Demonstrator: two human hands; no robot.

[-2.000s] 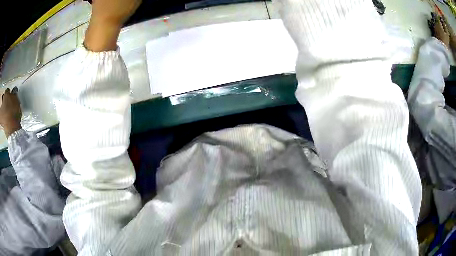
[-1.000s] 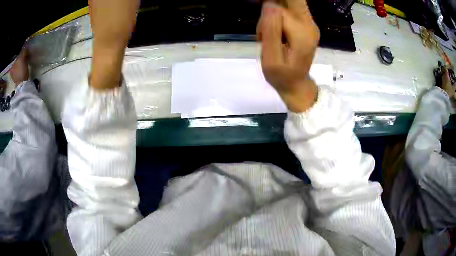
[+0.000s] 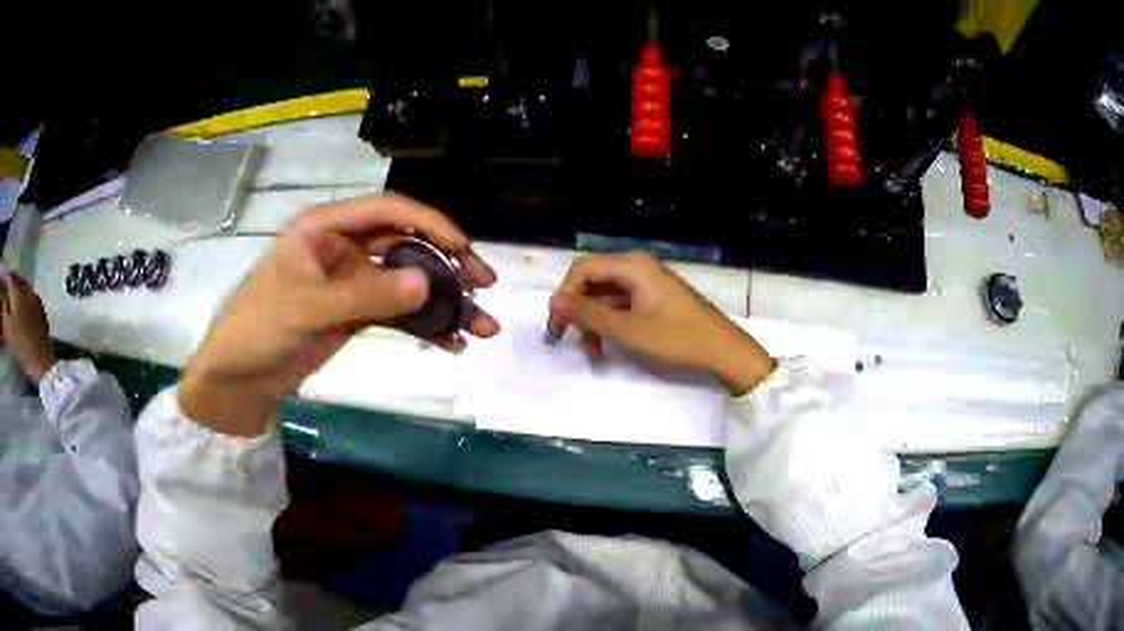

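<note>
My left hand (image 3: pixel 333 290) holds a dark round module with a shiny rim (image 3: pixel 428 286) between thumb and fingers, above the left part of the white paper (image 3: pixel 616 401). My right hand (image 3: pixel 641 314) is over the paper, its thumb and index fingertips together at a tiny bluish speck (image 3: pixel 552 335); whether it is pinched or lies on the paper is unclear. The black clamping fixture (image 3: pixel 789 253) stands behind, with upright red clamp handles (image 3: pixel 651 101).
Another round module (image 3: pixel 1003 298) lies at right. Small blue dots (image 3: pixel 869 362) lie beside the paper. A row of round pieces (image 3: pixel 117 272) and a grey flat panel (image 3: pixel 191 181) are at left. Coworkers' sleeves (image 3: pixel 56 481) show on both sides.
The view has shifted, showing the fixture and red handles. My left hand, cut off before, now shows with the module. My right hand has lowered over the paper.
</note>
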